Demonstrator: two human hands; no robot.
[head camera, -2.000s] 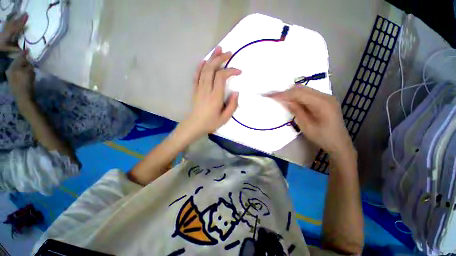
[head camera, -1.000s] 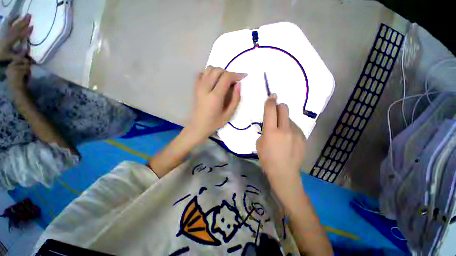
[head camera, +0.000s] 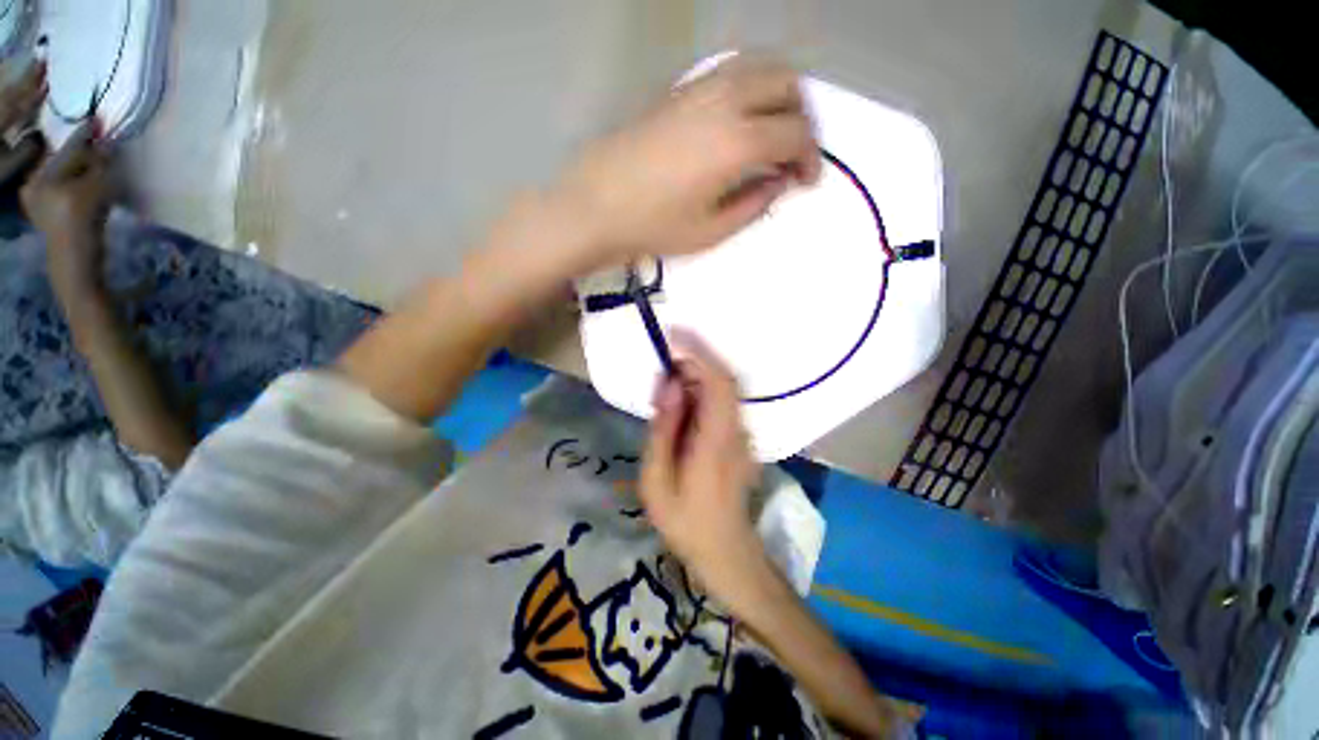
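The white panel (head camera: 810, 289) lies on the bench in front of me. A dark wire harness (head camera: 881, 311) curves around its right and lower side. One black connector (head camera: 913, 250) sits at the panel's right edge, another (head camera: 611, 302) at its left edge. My right hand (head camera: 697, 434) holds slim dark tweezers (head camera: 655, 330) like a pencil, their tip at the wire by the left connector. My left hand (head camera: 723, 152) is blurred over the upper part of the panel, fingers bent down at the harness; whether it grips the wire cannot be told.
A black grid strip (head camera: 1034, 275) lies right of the panel. Stacked panels (head camera: 1208, 434) with hanging white cords stand at the far right. At the left, a person's hand (head camera: 70, 185) works on another white panel (head camera: 142, 72).
The panel has turned, so connectors now sit at left and right. My left hand has moved up across the panel. My right hand has moved left and down, with the tweezers at the left connector.
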